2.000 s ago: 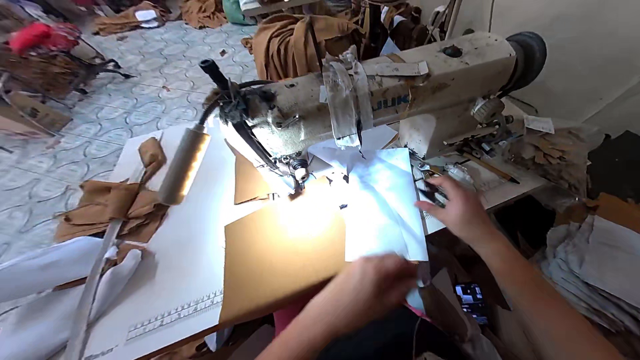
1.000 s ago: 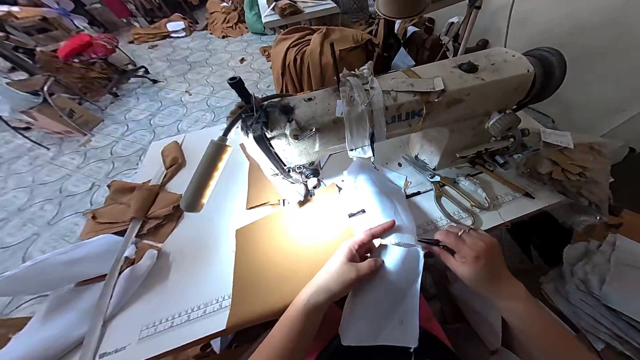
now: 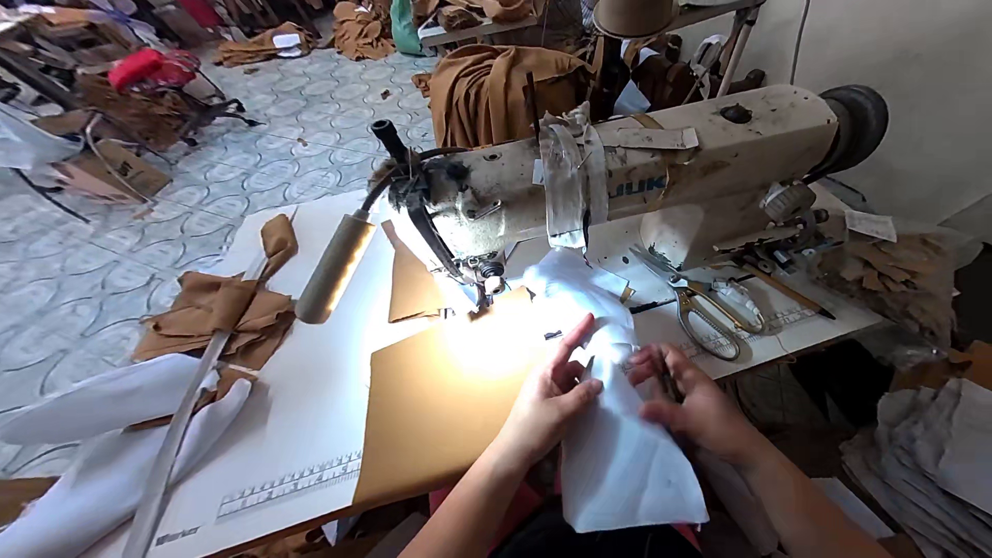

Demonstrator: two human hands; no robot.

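A white fabric piece (image 3: 628, 465) hangs over the front edge of the sewing table, its upper part bunched near the machine. My left hand (image 3: 554, 387) pinches its left side between thumb and fingers. On its right side, my right hand (image 3: 690, 395) holds a small dark tool, blurred and partly hidden by the fingers. Tan fabric (image 3: 426, 411) lies flat left of my hands, reaching toward the needle area of the Juki sewing machine (image 3: 620, 170). Gold-handled scissors (image 3: 690, 302) rest on the table beyond my right hand.
A lamp (image 3: 335, 267) glows left of the needle. Brown scraps (image 3: 225, 314) and white pieces (image 3: 101, 403) lie around a metal bar at the left. A pencil-like tool (image 3: 787, 291) and a plastic bag of scraps (image 3: 891, 279) are at the right. Stacked grey-white pieces (image 3: 930, 465) stand lower right.
Two seconds ago the white fabric lay flatter beside the machine and my right hand was over the tools. Both hands are now at the fabric, which hangs lower over the edge; the scissors are uncovered.
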